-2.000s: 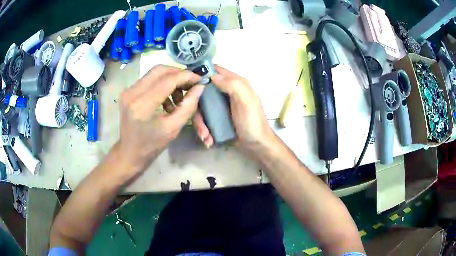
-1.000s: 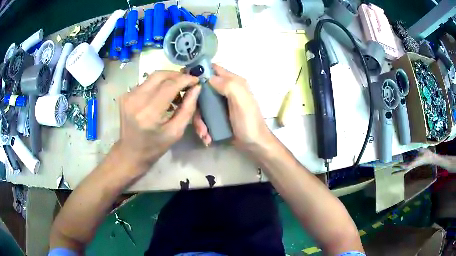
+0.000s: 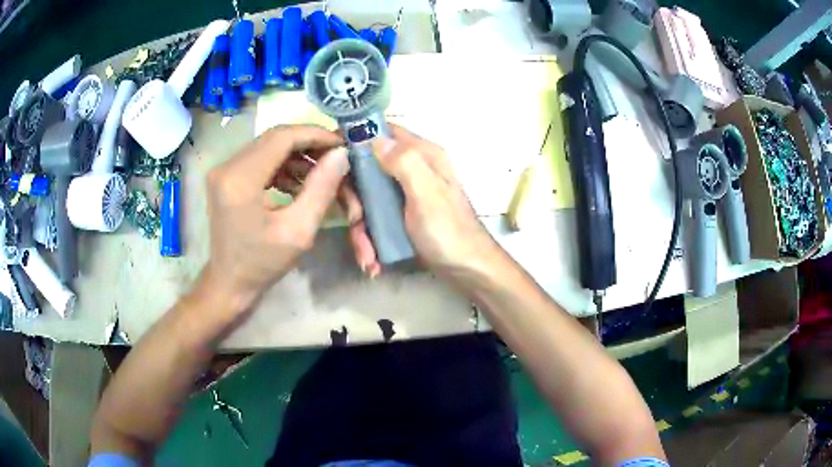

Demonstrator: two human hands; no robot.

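Note:
A grey fan housing (image 3: 383,214) is held upright over the bench, its round spoked head at the top and a small dark switch plate just below the head. My right hand (image 3: 436,205) grips the handle, thumb near the switch plate, with fingertips showing on the handle's left side. My left hand (image 3: 269,205) is just left of the handle, thumb and fingers bent close together beside the switch area. A thin light line shows near its fingertips; whether it holds something small cannot be told.
Blue cells (image 3: 266,50) lie at the back. White fan units (image 3: 96,201) are piled left. A black electric screwdriver (image 3: 587,182), a yellowish stick (image 3: 520,193), more grey housings (image 3: 706,219) and a box of circuit boards (image 3: 766,182) are on the right.
My left hand has drawn slightly left, away from the switch plate. The fan housing has turned a little more upright. The other person's hand at the right edge is gone.

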